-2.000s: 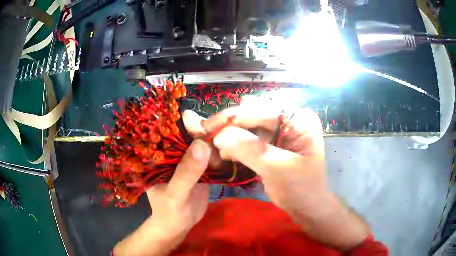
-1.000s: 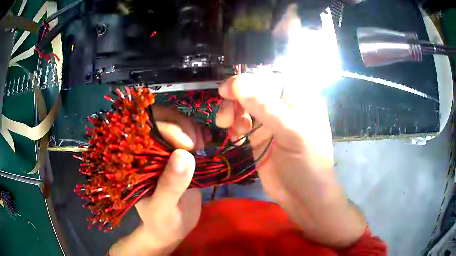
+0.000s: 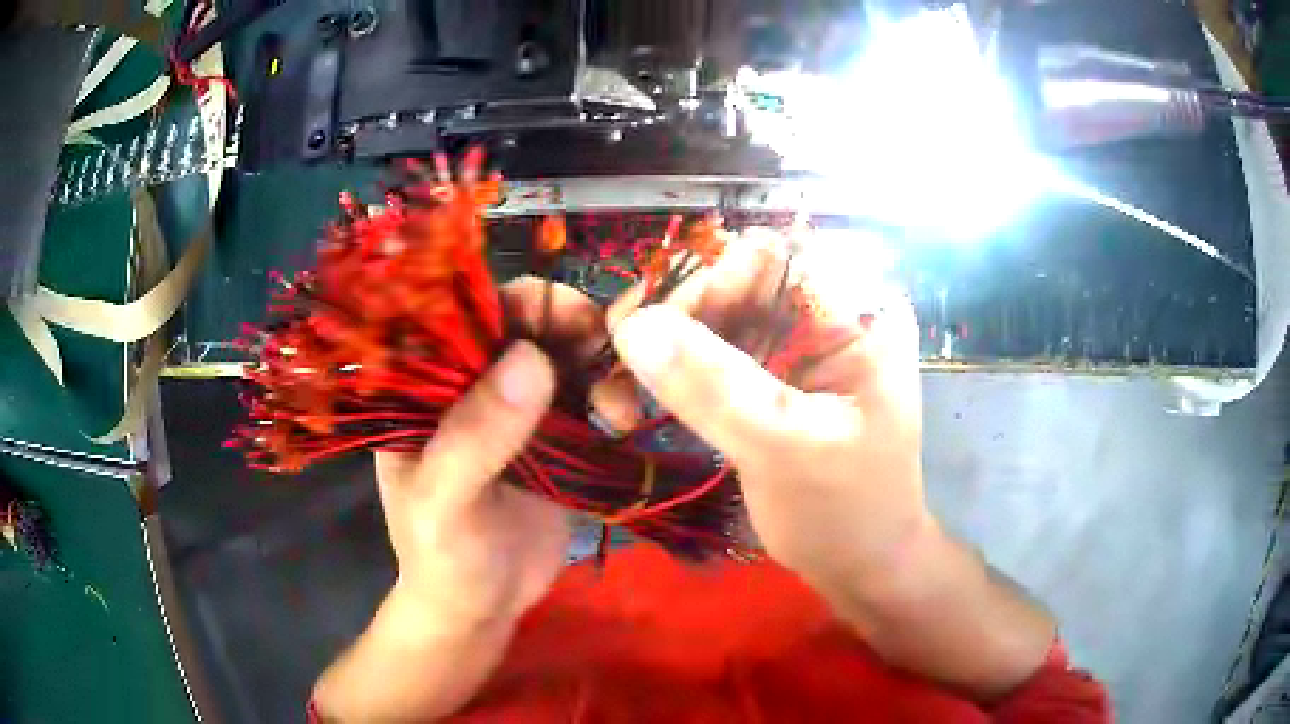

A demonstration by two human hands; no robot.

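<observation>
A thick bundle of red and black wire leads with orange-red seals (image 3: 382,318) fans out to the left, blurred at its head. My left hand (image 3: 474,481) is closed around it, thumb on top. A thin yellow-orange loop (image 3: 648,481) shows around the wires to the right of my left thumb. My right hand (image 3: 806,424) pinches a few wire leads between thumb and fingers, with orange-red ends (image 3: 682,252) above the fingertips. A single orange seal (image 3: 552,232) shows between the two groups. The glare washes out part of my right fingers.
The black crimping machine (image 3: 439,71) stands in front, with its pale front edge (image 3: 637,195) behind the hands. Red scraps lie below it. White lamp glare and a silver lamp cone (image 3: 1111,96) are at right. Carrier strip (image 3: 149,167) and cream paper tape (image 3: 120,328) are at left.
My right hand has come back from the machine's crimping area to beside my left hand. The bundle's head has moved up and slightly right.
</observation>
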